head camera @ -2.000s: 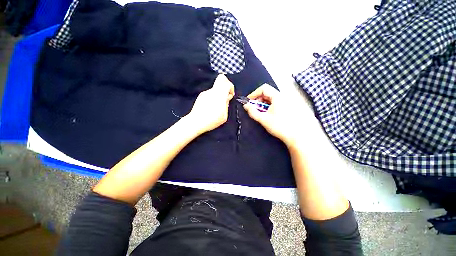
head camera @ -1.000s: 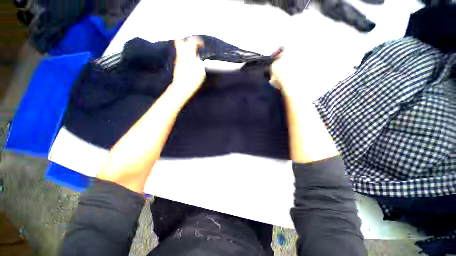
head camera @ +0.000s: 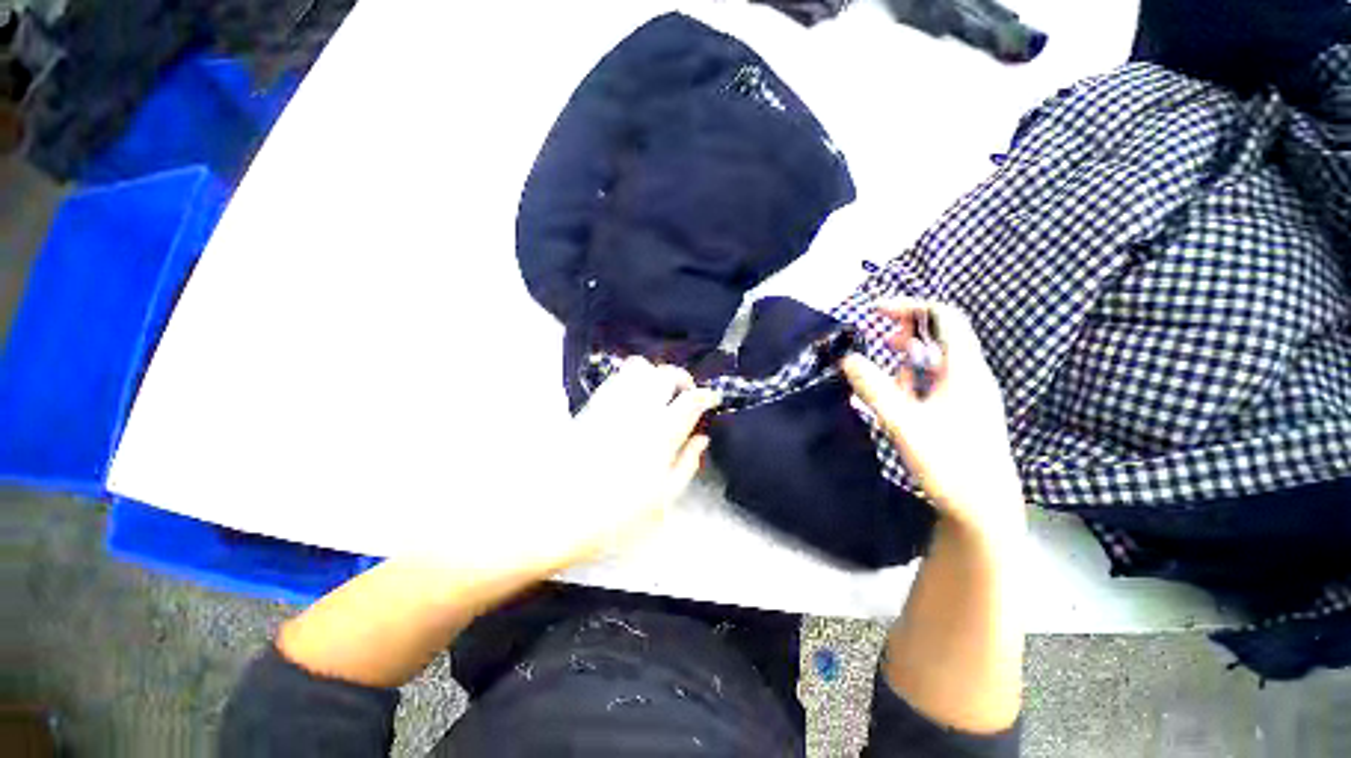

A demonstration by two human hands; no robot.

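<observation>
A dark navy garment lies bunched on the white table, its upper part spread away from me and a smaller part folded near the front edge. A narrow black-and-white check edge runs between my hands. My left hand pinches this edge on its left. My right hand holds the edge on its right, thumb and fingers closed on it. A small shiny thing, perhaps the snips, shows between the right fingers. Pale thread bits or stitches show near the garment's top right.
A large heap of check garments lies on the right of the white table. Blue bins stand at the left, with dark cloth behind. A dark grey piece lies at the far side. Thread bits cling to my black apron.
The navy garment was spread wide, then lifted by its far part; now it is bunched and turned, with a check edge between my hands. Both hands have come down nearer to me.
</observation>
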